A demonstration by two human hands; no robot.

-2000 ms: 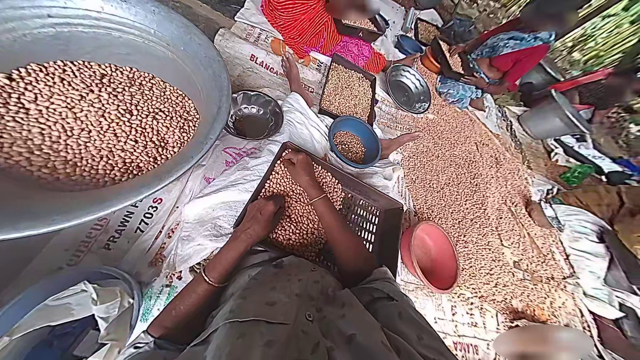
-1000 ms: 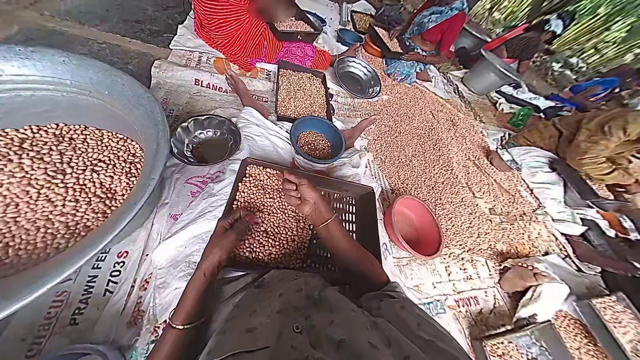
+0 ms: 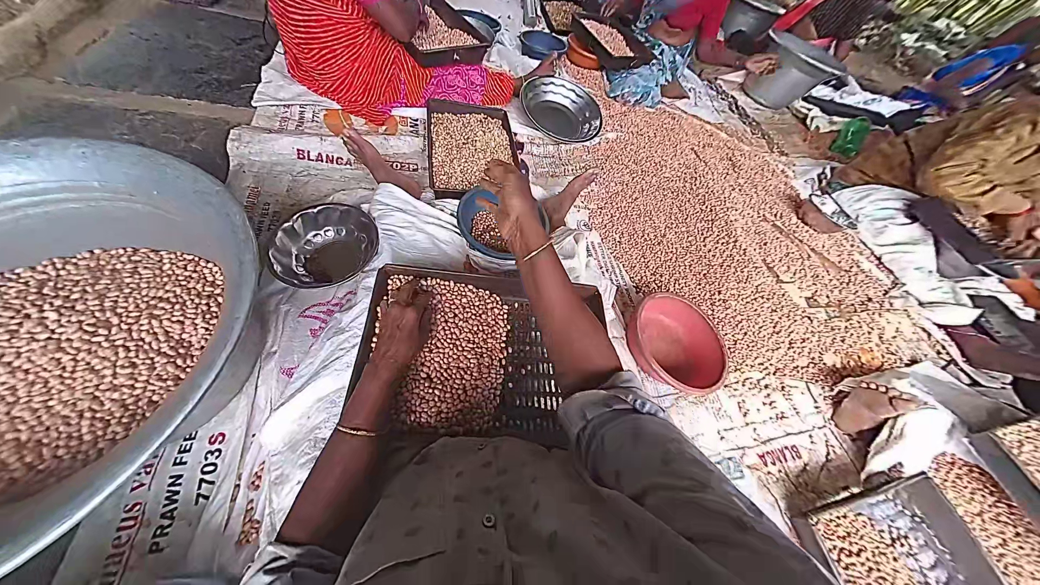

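Observation:
A dark slotted plastic tray (image 3: 532, 382) lies in front of me, its left and middle part covered with brown nuts or beans (image 3: 459, 353). My left hand (image 3: 402, 321) rests on them near the tray's far left corner, fingers bent; whether it holds any is hidden. Beyond the tray's far edge, my right hand (image 3: 513, 199) is over a blue bowl (image 3: 465, 213) with some of the same pieces inside. Its fingers are spread and nothing shows in them. Farther off stands another dark tray (image 3: 431, 150) of paler pieces.
A large metal basin (image 3: 236, 268) of the pieces stands at left, a dark metal bowl (image 3: 323, 244) beside it. A red plastic bowl (image 3: 678, 343) sits right of my tray, before a wide spread of pieces (image 3: 699, 203). Other people sit beyond, near a metal bowl (image 3: 561, 110).
My right hand has moved from above the tray out to the blue bowl, its fingers now spread. My left hand has moved farther onto the pieces, toward the tray's far side.

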